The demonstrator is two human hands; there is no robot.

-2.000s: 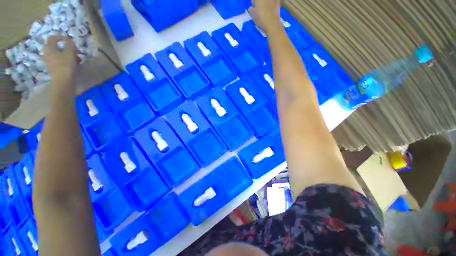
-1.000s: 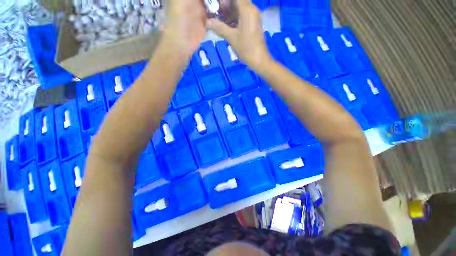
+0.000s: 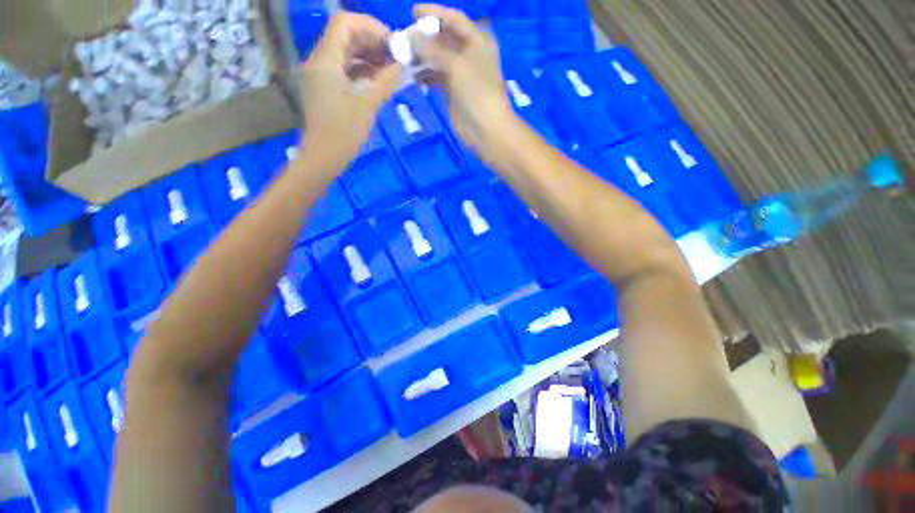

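Note:
My left hand [image 3: 346,85] is raised over the far side of the table, its fingertips on a small white car charger [image 3: 400,46]. My right hand [image 3: 460,62] is close beside it, its fingers on another small white piece that looks like a charger [image 3: 428,25]. Details at the fingertips are blurred. Below my forearms, blue blister trays [image 3: 472,361] lie in rows. The visible narrow recesses hold white chargers [image 3: 425,384], and the wider recesses look empty. My forearms hide some trays.
An open brown charger carton [image 3: 171,150] full of white pieces stands at the upper left. Stacked brown cardboard [image 3: 763,110] and a water bottle [image 3: 783,218] are at the right. A container of blue-and-white packaging [image 3: 564,421] is below the table edge.
Two seconds ago my left hand was in the charger carton and my right hand over the far trays. Both came together over the far side, and are now slightly farther apart with white pieces between them.

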